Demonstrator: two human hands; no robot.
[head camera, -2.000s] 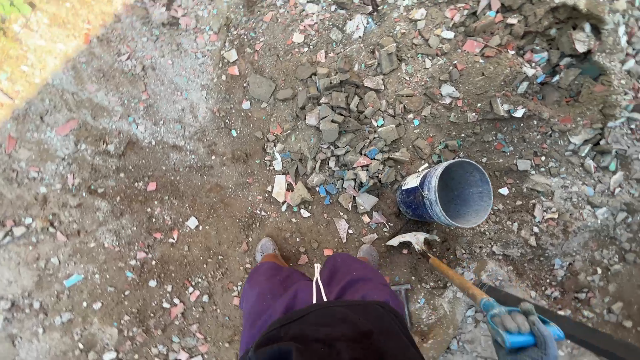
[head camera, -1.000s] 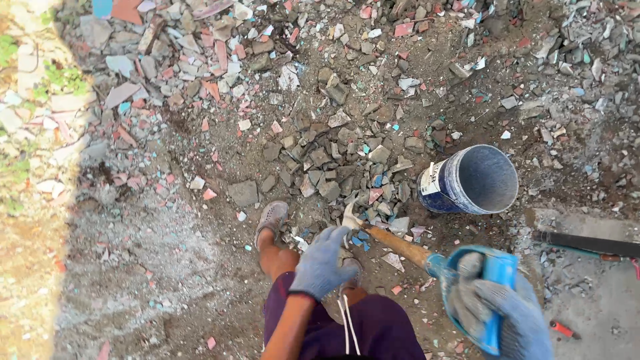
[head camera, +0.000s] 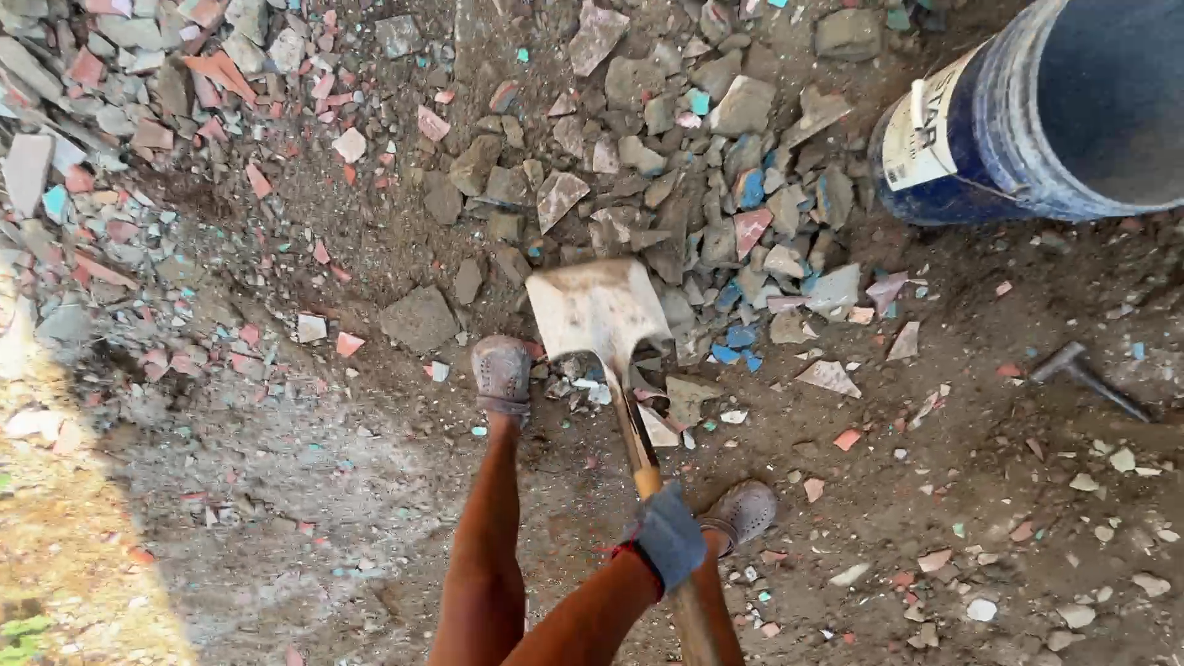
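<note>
My left hand (head camera: 670, 536), in a grey-blue work glove, grips the wooden shaft of a square-mouth shovel (head camera: 597, 301). The shovel's dusty metal blade lies at the near edge of a heap of broken tile and mortar rubble (head camera: 666, 185), just ahead of my feet. Its shaft runs down between my legs and out at the bottom edge. My right hand is out of view, and so is the shovel's handle end.
A blue plastic bucket (head camera: 1004, 129) lies on its side at the upper right, its mouth to the right. A hammer (head camera: 1091, 379) is on the dirt below it. My clogs (head camera: 502, 375) stand either side of the shaft. More tile rubble (head camera: 139, 120) spreads at the upper left.
The shovel blade has come round from the right to in front of my feet. My left hand, apart from the shovel's handle end before, now grips the shaft. My right hand has left view.
</note>
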